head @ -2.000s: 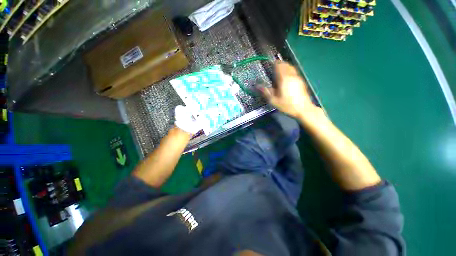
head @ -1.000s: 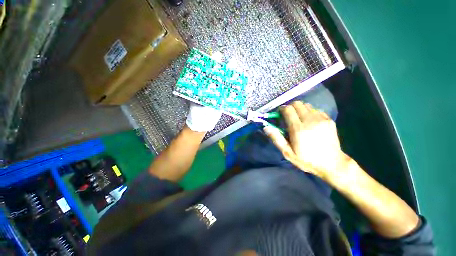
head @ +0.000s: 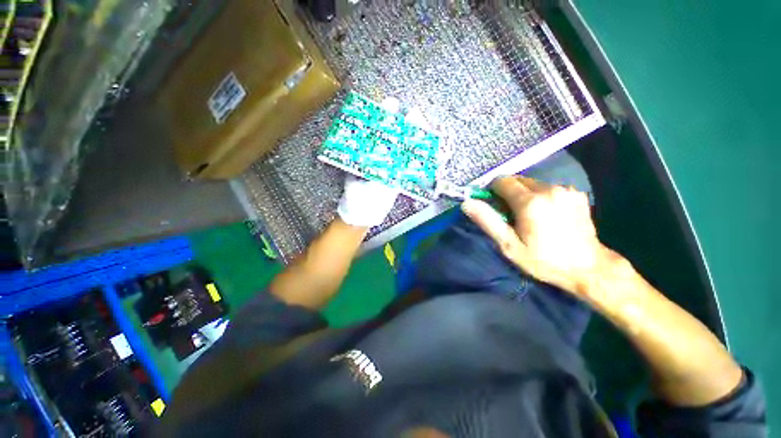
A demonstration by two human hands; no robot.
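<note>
The circuit board panel (head: 383,145) is tilted over the wire mesh tray, its green-and-white solder side up. My left hand (head: 366,202), in a white glove, holds the panel by its near edge, with fingertips showing at the far edge. My bare right hand (head: 548,231) is closed around the green-handled side cutters (head: 467,191). The cutters' jaws are at the panel's near right corner. Whether the jaws are open or shut is too small to tell.
The mesh tray (head: 548,134) is covered with grey glittering lead clippings. A cardboard box (head: 257,94) stands on its far left side. A curved metal edge (head: 655,171) borders the green surface (head: 728,111) at the right. A blue rack (head: 128,325) with black parts is at the lower left.
Two seconds ago the panel was farther from the cutters and my right hand was blurred at the tray's right. The cutters then came to the panel's corner; their handles now look closer together.
</note>
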